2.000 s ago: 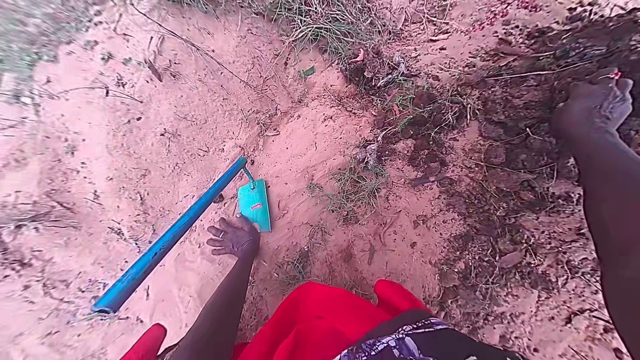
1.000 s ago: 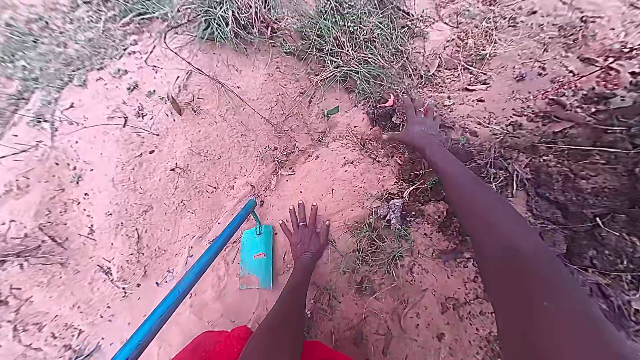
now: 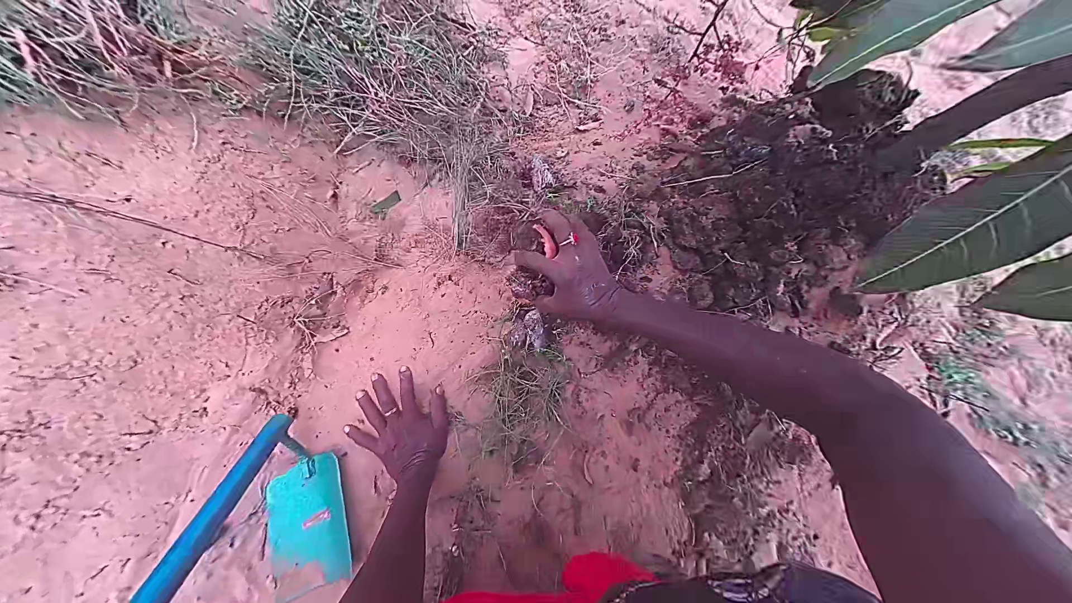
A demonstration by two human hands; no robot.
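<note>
My left hand (image 3: 404, 427) rests palm down on the reddish soil with its fingers spread, holding nothing. Just left of it lies a hoe with a turquoise metal blade (image 3: 310, 517) and a blue handle (image 3: 213, 509). Farther forward, my right hand (image 3: 574, 268), with a ring on a finger, curls around a dark clod of soil or plant debris (image 3: 529, 283). A small orange-red curved thing (image 3: 546, 241) shows between thumb and fingers. Whether the clod is off the ground cannot be told.
Dry grass clumps (image 3: 377, 75) grow at the top left, and a smaller tuft (image 3: 528, 394) stands between my hands. Dark, damp soil (image 3: 754, 201) spreads on the right. Long green leaves (image 3: 988, 209) and a stem (image 3: 988, 105) reach in at the upper right.
My right hand has come from the dark soil at the right to the middle, and its fingers have curled around a clod. My left hand has moved off the spot beside the hoe blade.
</note>
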